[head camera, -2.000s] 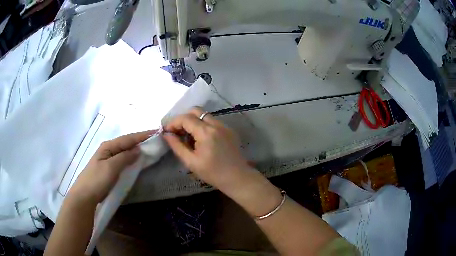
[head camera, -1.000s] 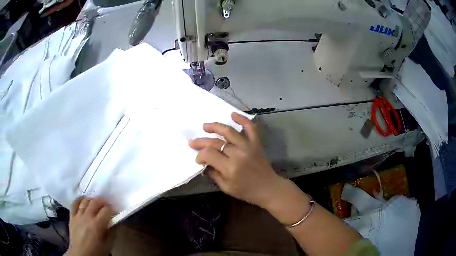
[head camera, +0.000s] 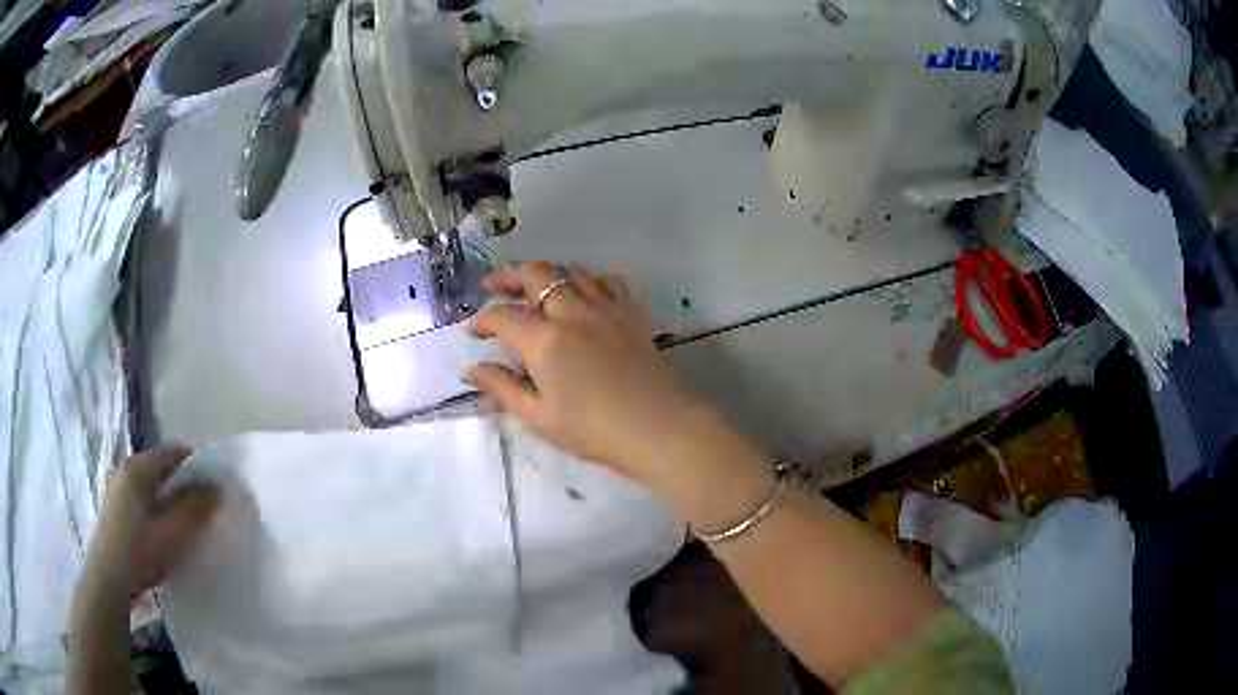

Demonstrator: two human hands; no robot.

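Note:
A white garment panel [head camera: 367, 543] lies over the table's front edge and hangs towards my lap, with a dark straight seam [head camera: 512, 543] running down it. My left hand [head camera: 156, 530], slightly blurred, grips the panel's upper left corner. My right hand [head camera: 584, 360] is palm down on the machine bed, fingers apart, fingertips just right of the presser foot [head camera: 445, 272]. I see nothing held in it; whether it touches a thread cannot be told. The shiny needle plate [head camera: 394, 292] is uncovered, with the panel in front of it.
The JUKI sewing machine [head camera: 652, 61] spans the top. A grey elongated lamp-like part [head camera: 278, 129] stands upper left. Stacked white pieces [head camera: 61, 394] lie far left. Red-handled scissors [head camera: 1002, 302] lie right, near white pieces [head camera: 1107, 238]. More white cloth [head camera: 1059, 597] is lower right.
The panel has moved off the needle area towards my lap and now shows a dark seam. My left hand has moved up and left to its corner. My right hand has moved up beside the presser foot.

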